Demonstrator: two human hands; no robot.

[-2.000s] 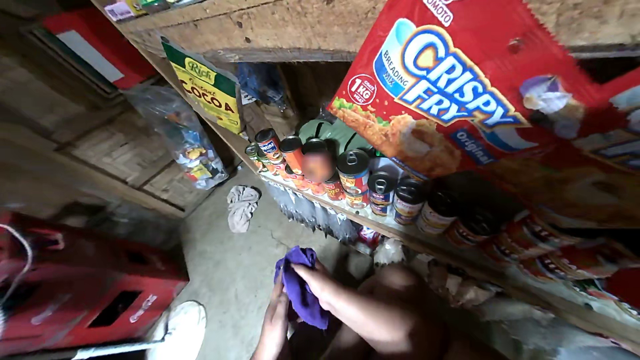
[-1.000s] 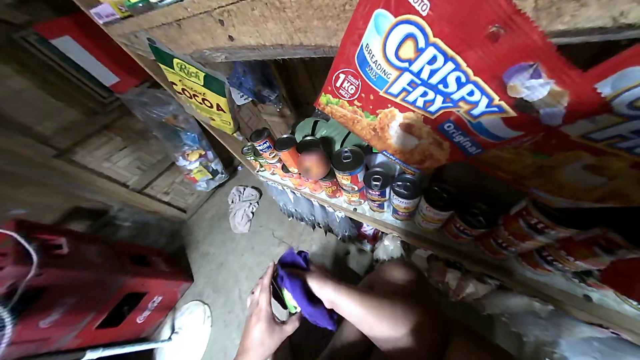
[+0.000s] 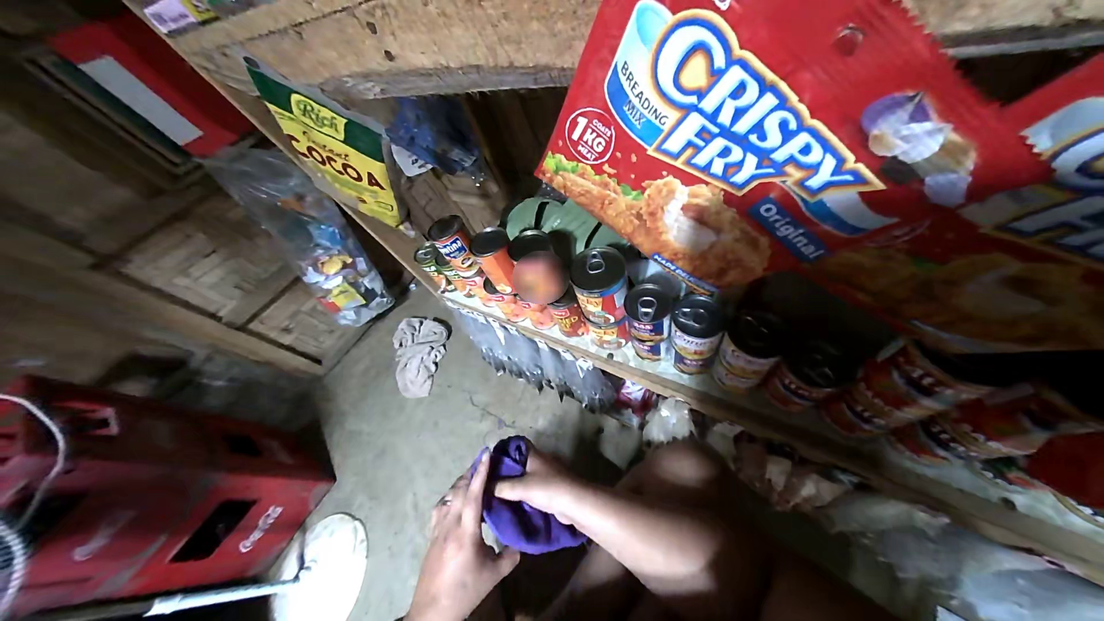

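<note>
A purple cloth (image 3: 535, 522) is bunched between my two hands, low in the middle of the head view. My right hand (image 3: 539, 487) presses into the cloth from the right, fingers folded in it. My left hand (image 3: 461, 535) is at the left side of the cloth, its fingers around something mostly covered; a small pale part shows beside the palm, too little to name. To the upper right of my hands, food cans (image 3: 649, 319) stand in rows on a wooden shelf (image 3: 621, 366).
Red plastic crates (image 3: 172, 509) stand at the left, near a round white object (image 3: 332, 561). A crumpled grey cloth (image 3: 420, 355) lies on the concrete floor (image 3: 371, 448). A red breading mix pack (image 3: 733, 129) and a cocoa pack (image 3: 332, 151) hang above.
One second ago a dark and yellow-green object showed between my left hand and the cloth; now the cloth and fingers mostly cover it. My left hand has closed in against the cloth.
</note>
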